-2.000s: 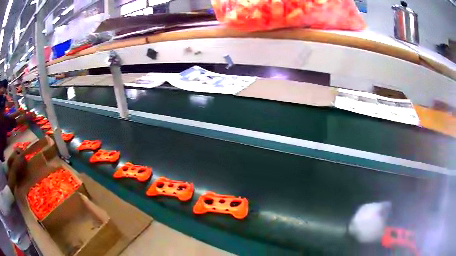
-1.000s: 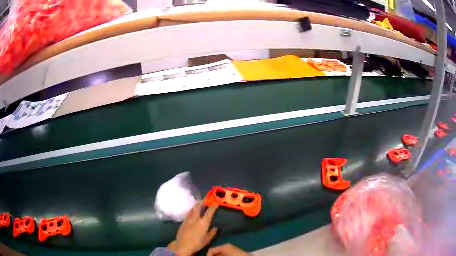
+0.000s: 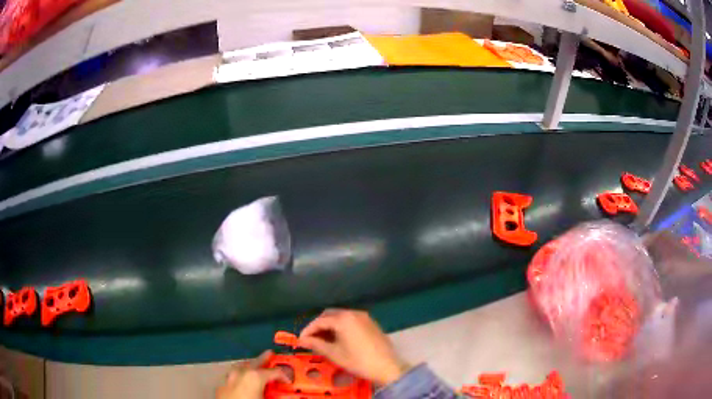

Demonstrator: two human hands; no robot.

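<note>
An orange controller shell (image 3: 316, 377) lies low in the head view, over the pale bench surface at the belt's near edge. My left hand (image 3: 248, 380) grips its left end and is partly cut off by the bottom edge. My right hand (image 3: 353, 343), with a blue denim cuff, is above the shell and holds a small orange piece (image 3: 287, 339) at its fingertips, by the shell's top edge. Several loose orange pieces (image 3: 523, 388) lie on the bench to the right of my right hand.
The dark green belt (image 3: 375, 187) carries a white bundle (image 3: 254, 235), an orange shell turned sideways (image 3: 511, 219) and more shells at both sides. A clear bag of orange pieces (image 3: 597, 292) stands at the right. A metal post (image 3: 674, 148) and a blue tray (image 3: 681, 226) are beyond it.
The view has swung right, then tilted down. My left hand has taken a shell from beside the white bundle to the near edge. My right hand has come in over it with a small piece.
</note>
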